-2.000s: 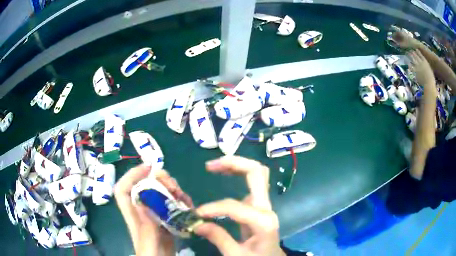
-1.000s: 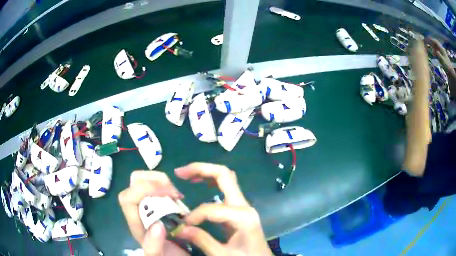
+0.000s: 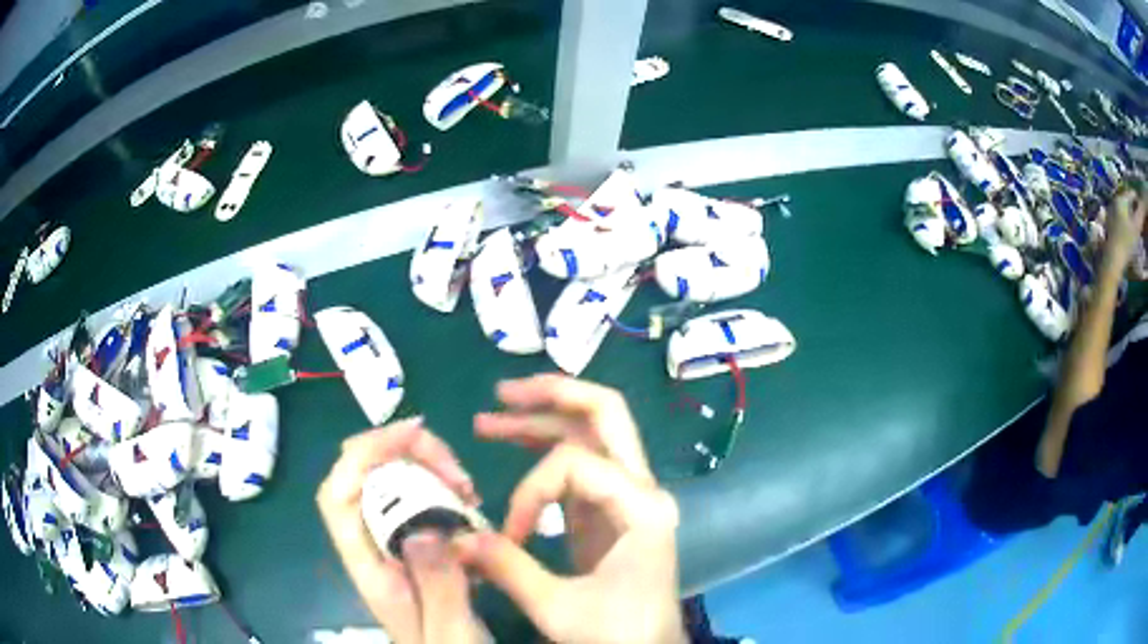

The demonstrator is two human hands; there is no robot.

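My left hand (image 3: 400,566) holds a white housing (image 3: 405,498) near the bottom centre. The housing's hollow side faces me, and my left thumb lies at its opening. My right hand (image 3: 585,516) has its thumb and a fingertip at the right edge of the opening; its other fingers are raised and apart. Whether it pinches a small part is hidden. The circuit board inside the housing cannot be made out. A small white part (image 3: 551,518) shows beside my right hand.
Housings with wires are heaped at left (image 3: 151,459), centre (image 3: 715,271) and right (image 3: 929,214). One housing (image 3: 730,342) trails a green board. Beyond the pale rail (image 3: 806,156) and upright post (image 3: 592,88) is the belt with housings and cover plates (image 3: 243,180). Another person's arm (image 3: 1085,359) is at right.
The dark board seen at the housing's opening is now out of sight. My left thumb has moved over the opening. Belt items have shifted right. The other person's arm has moved right.
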